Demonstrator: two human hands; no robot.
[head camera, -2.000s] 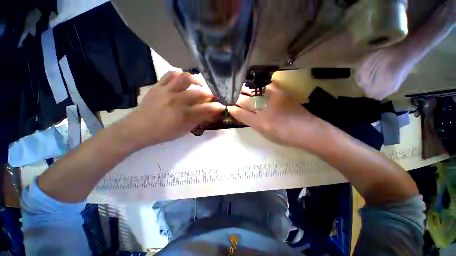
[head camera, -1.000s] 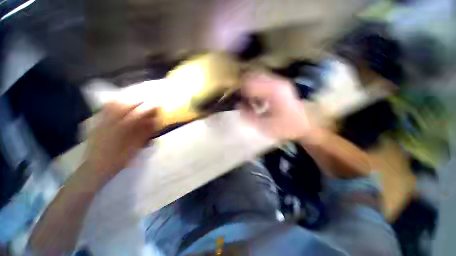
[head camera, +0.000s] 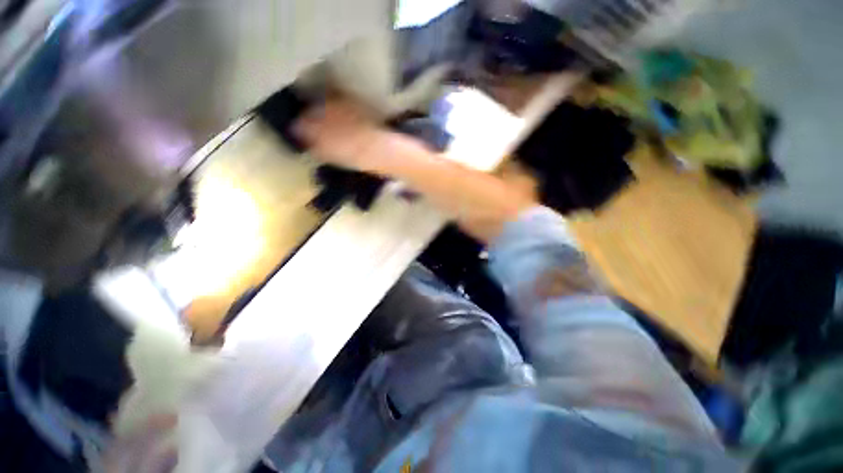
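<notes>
The view is strongly blurred. My right hand (head camera: 328, 131) reaches over the far right part of the yellowish machine bed (head camera: 268, 199), at a dark object (head camera: 281, 115); its fingers are too blurred to show a grip. Small black pieces (head camera: 344, 187) lie below my right forearm, at the bed's edge. A skin-toned blur at the near left end of the bed looks like my left hand (head camera: 209, 316); its fingers and anything in them cannot be made out. The needle area is lost in bright glare and blur.
The white table (head camera: 319, 286) runs diagonally in front of the bed. At right, a black heap (head camera: 578, 155) lies on a wooden surface (head camera: 679, 245), with a crumpled yellow-green bag (head camera: 707, 111) behind it. A pale slotted basket (head camera: 629, 20) is at the top right.
The view has swung right, bringing the wooden surface and heap further in. My hands have parted from under the machine head; my right hand now reaches to the dark object.
</notes>
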